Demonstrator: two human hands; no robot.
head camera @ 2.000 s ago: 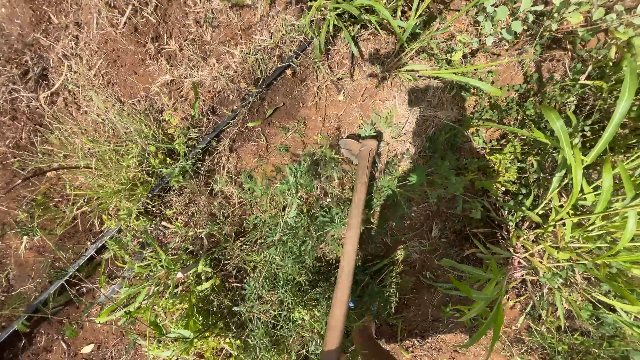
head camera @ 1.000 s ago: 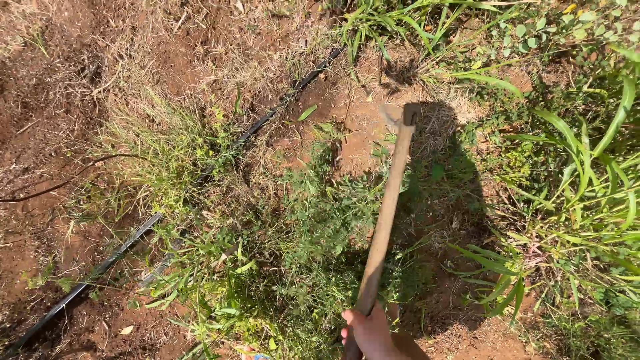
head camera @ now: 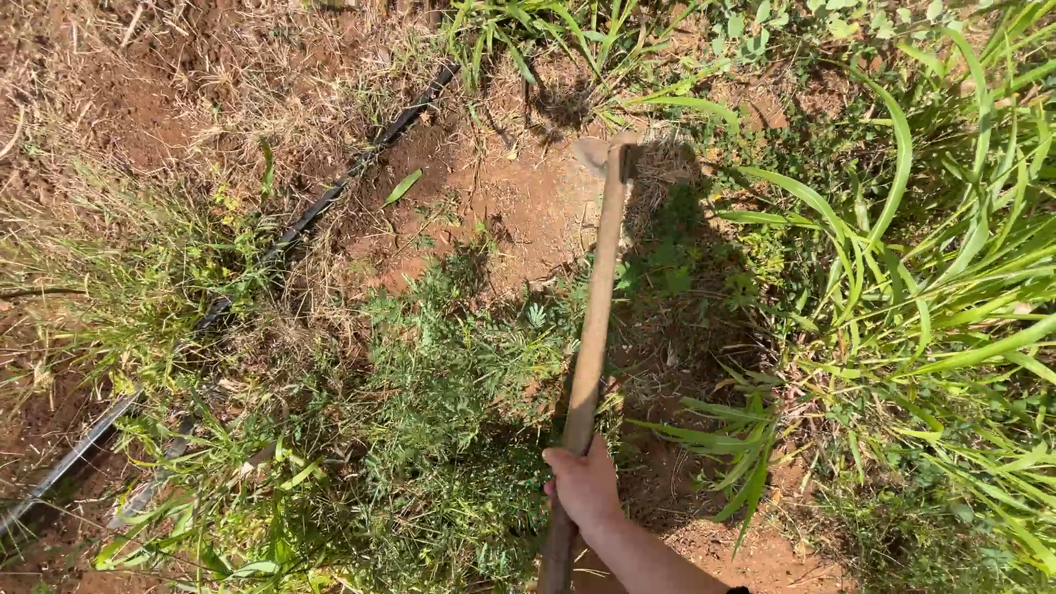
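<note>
My right hand (head camera: 584,487) is closed around the wooden handle of a hoe (head camera: 601,297) near the bottom centre. The handle runs upward from the lower edge, and the hoe's metal blade (head camera: 591,155) sits at its far end, pointing left, over bare reddish soil. Whether the blade touches the ground cannot be told. Feathery green weeds (head camera: 445,371) grow to the left of the handle. My left hand is out of the frame, and the handle's near end is cut off by the lower edge.
A black drip irrigation hose (head camera: 318,206) crosses diagonally on the left, partly covered by grass. Long-bladed grass (head camera: 924,272) stands thick on the right, with another grass clump (head camera: 536,29) at the top. Dry cut stalks (head camera: 272,66) litter the soil at upper left.
The hoe's head has moved up and to the right over the ground since the earliest frame. More of my right hand and forearm shows now.
</note>
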